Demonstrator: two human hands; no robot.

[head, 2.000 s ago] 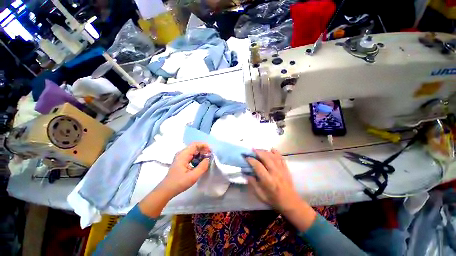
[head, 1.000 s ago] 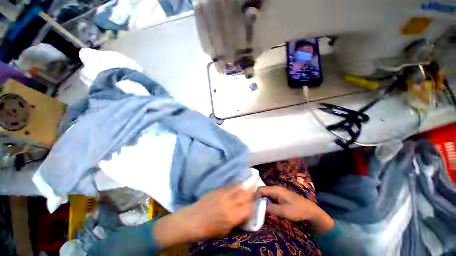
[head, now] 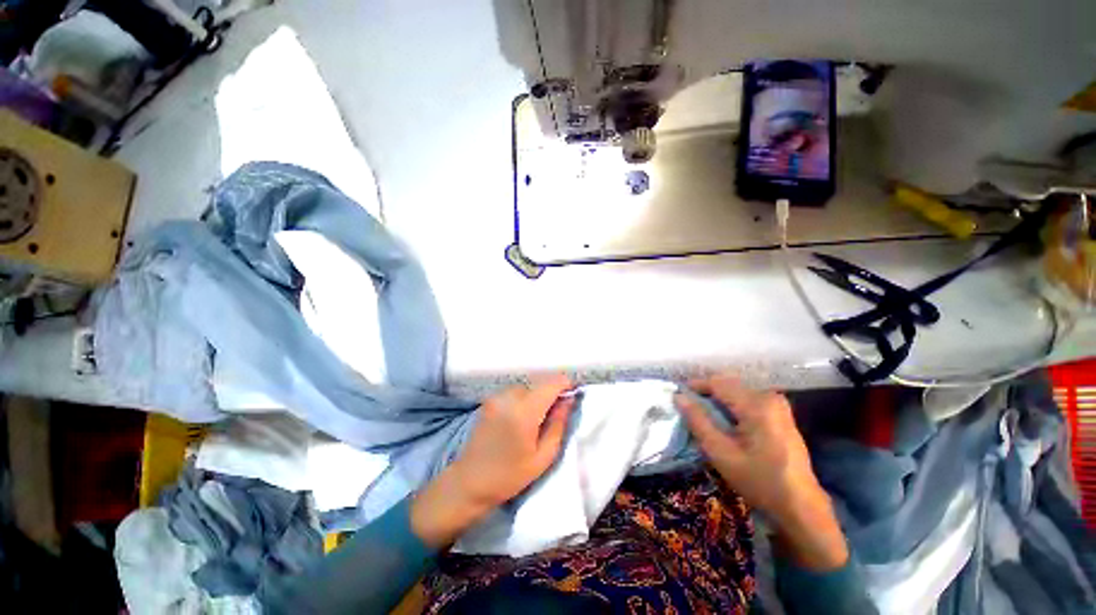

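Observation:
A light blue and white garment (head: 415, 318) lies on the table left of the needle and runs down over the front edge to my hands. My left hand (head: 511, 447) grips it at the table's front edge. My right hand (head: 751, 445) pinches the other end of the same white edge (head: 625, 415), which is stretched between both hands. The white cloth below hangs over the patterned cloth on my lap. The presser foot and needle area (head: 601, 126) of the sewing machine is above and behind my hands, with no cloth under it.
A lit smartphone (head: 787, 132) with a white cable lies under the machine arm. Black scissors (head: 877, 312) and a yellow-handled tool (head: 935, 212) lie to its right. A second machine (head: 66, 204) is far left. Blue pieces (head: 246, 523) hang below left; a red basket (head: 1076, 415) is lower right.
The garment has left the needle area and been drawn toward my lap. My hands have moved from close together on the lap to apart at the table edge, with a white edge between them.

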